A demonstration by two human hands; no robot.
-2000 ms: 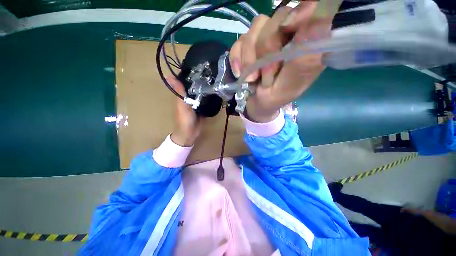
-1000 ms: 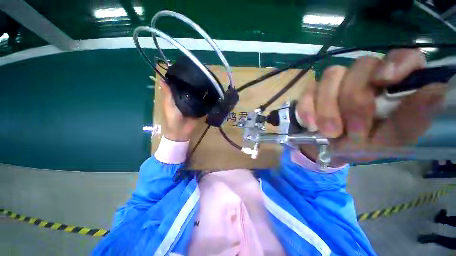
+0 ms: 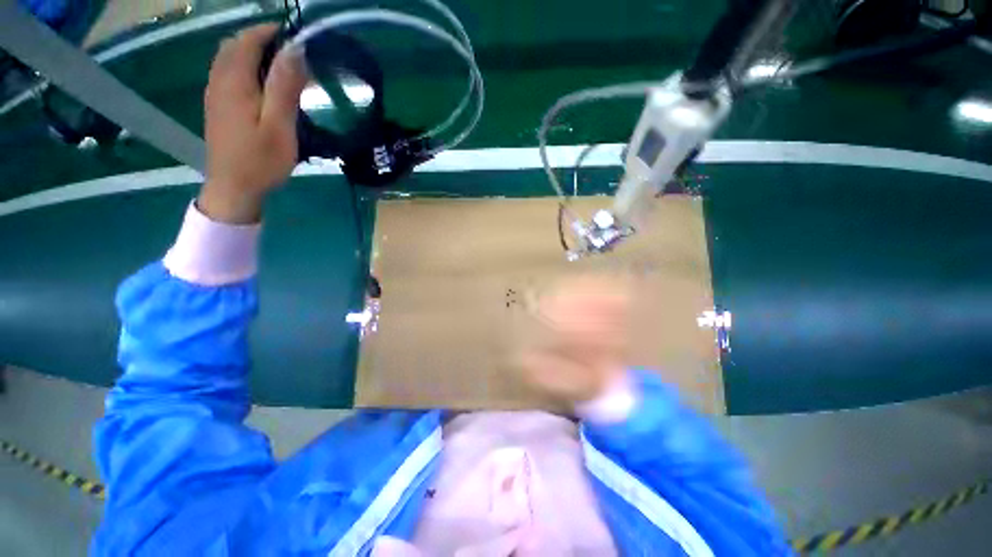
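Observation:
My left hand (image 3: 252,120) holds the black headset (image 3: 350,100) by its upper left side, out over the green belt beyond the cardboard. Its two pale hoops (image 3: 470,82) point right, and a thin black rod hangs below it. My right hand (image 3: 582,332) is blurred over the cardboard work mat (image 3: 446,245); no object shows in it, and its fingers are not clear. The white power screwdriver (image 3: 666,136) hangs free above the mat's back right part, its silver metal nose (image 3: 599,233) pointing down.
The green conveyor belt (image 3: 848,261) runs left and right of the mat, with a white line (image 3: 827,156) behind it. A grey bar (image 3: 103,89) crosses the upper left. Dark items (image 3: 76,122) lie at the far left. Yellow-black floor tape (image 3: 892,522) shows at the lower right.
My left hand has carried the headset up and left from above the mat. My right hand has let go of the screwdriver and moved down and left; the screwdriver now hangs upright.

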